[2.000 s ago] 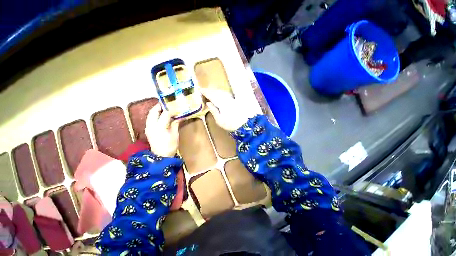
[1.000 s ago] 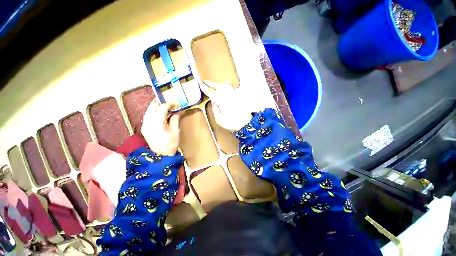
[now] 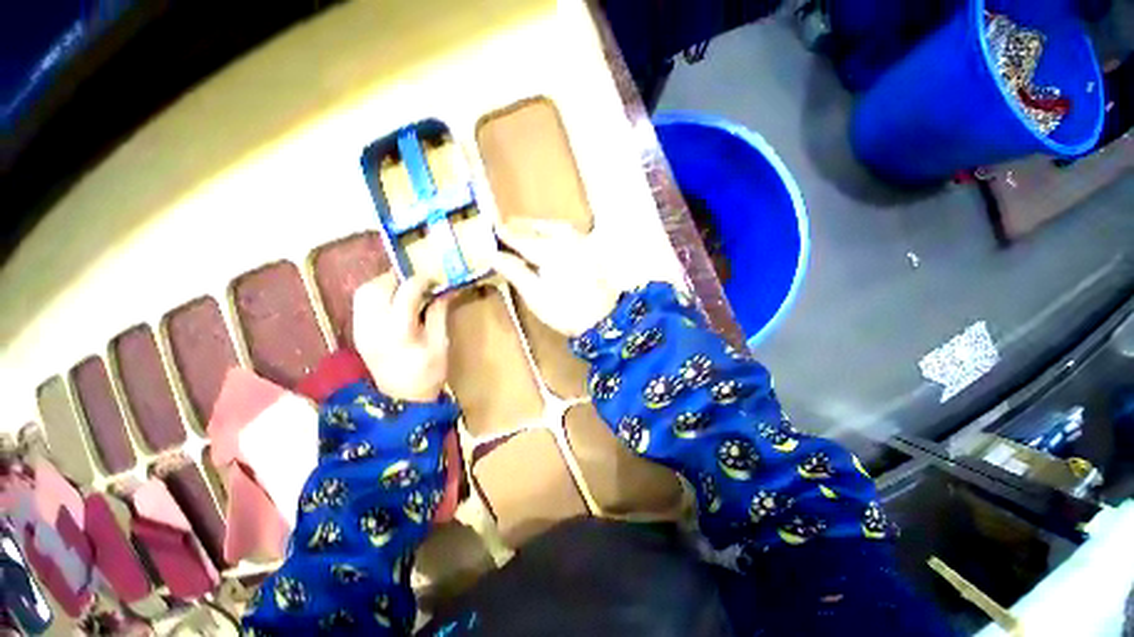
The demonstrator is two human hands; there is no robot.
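The blue cutting die (image 3: 427,205) lies on the cream-yellow sheet (image 3: 311,149), left of a tan cut-out opening (image 3: 535,162). My left hand (image 3: 402,334) has its fingers on the die's lower left corner. My right hand (image 3: 560,268) has its fingers at the die's lower right side. Both hands hold the die between them. More tan openings (image 3: 529,479) show below the die, and a row of maroon openings (image 3: 276,317) runs to the left. Pink pieces (image 3: 255,498) and red pieces (image 3: 168,541) lie loose near my left sleeve.
The reddish-brown board edge (image 3: 690,243) runs along the right of the sheet. A blue bucket (image 3: 759,224) stands beside it, and another blue bucket (image 3: 945,112) with scraps stands farther off. Crumpled scrap strips (image 3: 205,616) lie at the near left edge. Dark press parts cross the top left.
The view has shifted, so the bed and buckets sit differently in the picture. The die now lies closer beside the upper tan opening's left edge; both hands stay at it.
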